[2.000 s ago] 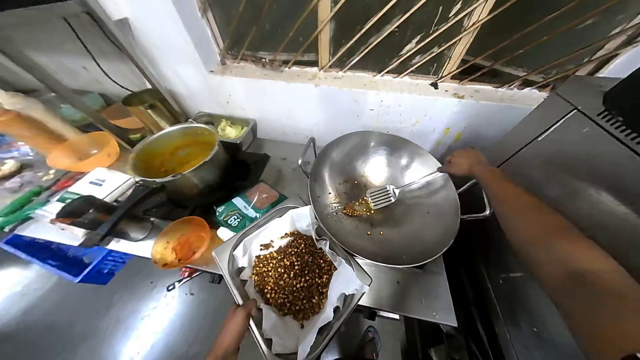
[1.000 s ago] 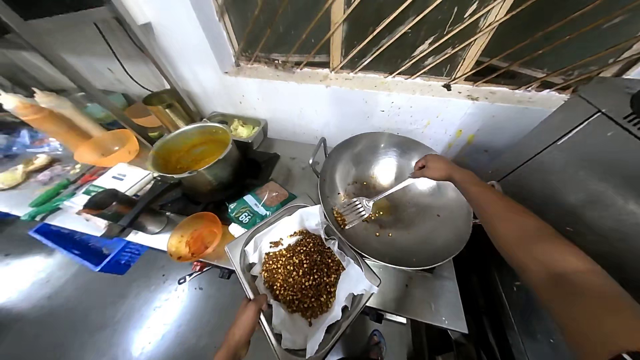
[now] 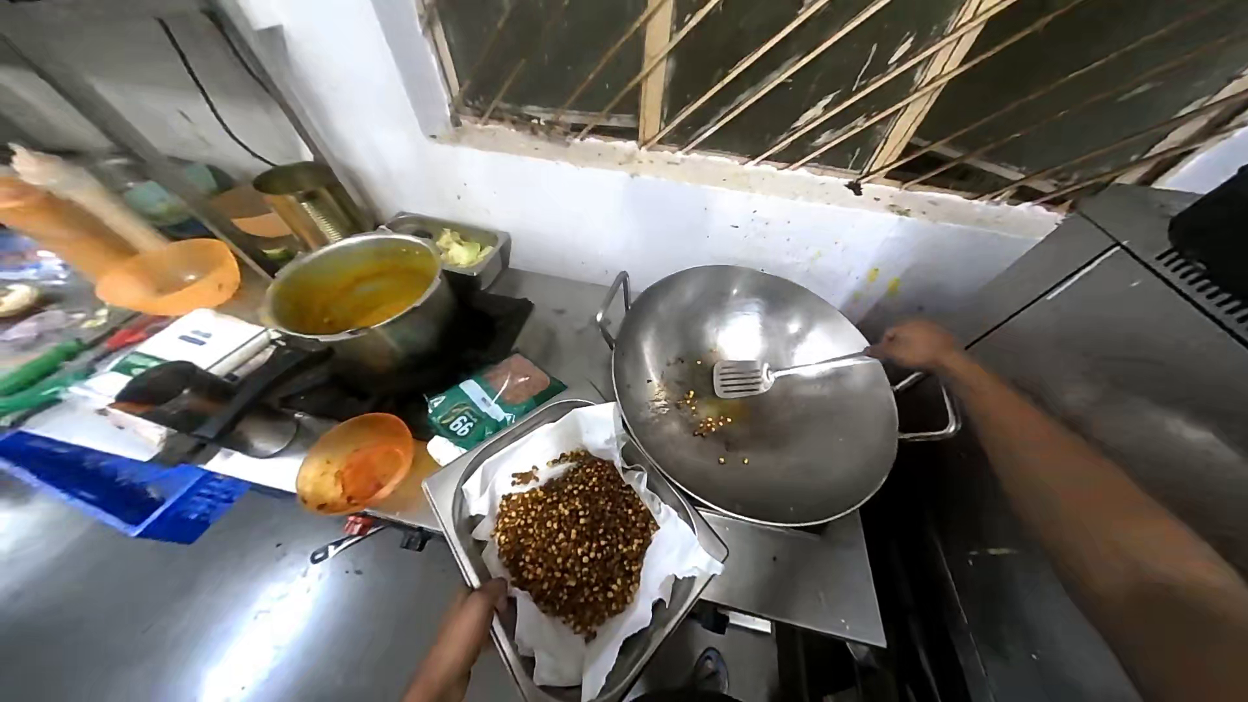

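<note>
My right hand (image 3: 916, 346) is closed around the handle of a slotted metal spatula (image 3: 743, 378), whose blade lies in a large steel wok (image 3: 799, 458). Some small fried bits (image 3: 712, 424) remain on the wok's inside, left of and below the blade. With my left hand (image 3: 473, 614) I grip the left rim of a steel tray (image 3: 444, 502), which stands tilted in view at the wok's lower left. White paper (image 3: 687, 551) lines the tray, and a heap of browned fried kernels or pulses (image 3: 580, 536) rests on it.
Left of the wok stand a pot of yellow-orange liquid (image 3: 361, 292), a green packet (image 3: 492, 400), an orange bowl (image 3: 356, 463), a black-handled pan (image 3: 195, 405) and a blue crate (image 3: 127, 487). A barred window (image 3: 780, 88) is behind; a steel cabinet (image 3: 1121, 390) stands right.
The spatula blade has moved right, away from the wok's left side, where it was among the fried bits one second ago. My left hand still holds the tray.
</note>
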